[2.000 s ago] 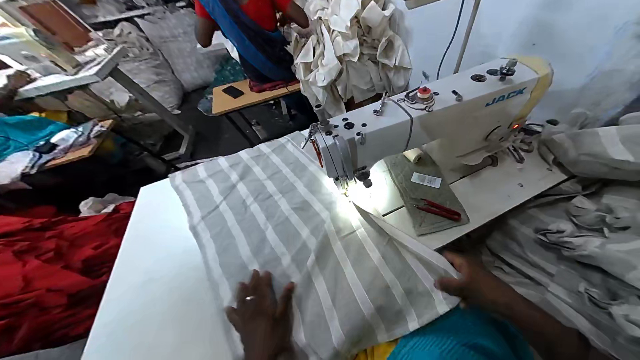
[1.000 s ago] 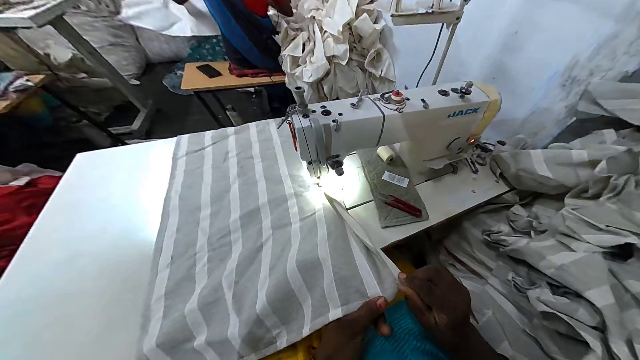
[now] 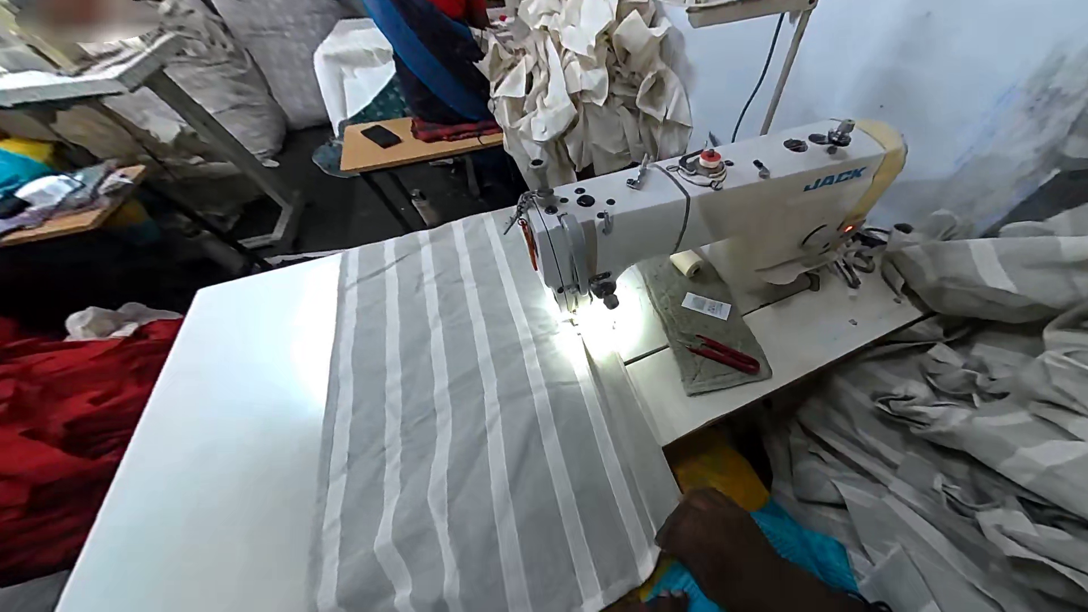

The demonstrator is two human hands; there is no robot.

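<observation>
A grey fabric panel with white stripes lies over the white sewing table, its right edge running under the lit needle area of a Jack sewing machine. My right hand pinches the panel's near right corner at the table's front edge. Of my left hand only some fingertips show at the bottom edge, close to that corner; whether they hold the cloth is hidden. Right of the needle, a grey-green folded cloth pad bears red thread snips, a printed label and a thread spool.
Striped grey fabric is heaped at the right. Red cloth lies left of the table. Behind the machine hang cream cloth pieces, beside a small wooden table with a phone. A person in blue and red stands there.
My left hand was flat on the panel two seconds ago, then came to the near right corner beside my right hand; now it is mostly below the view. The panel's stripes have straightened along the table.
</observation>
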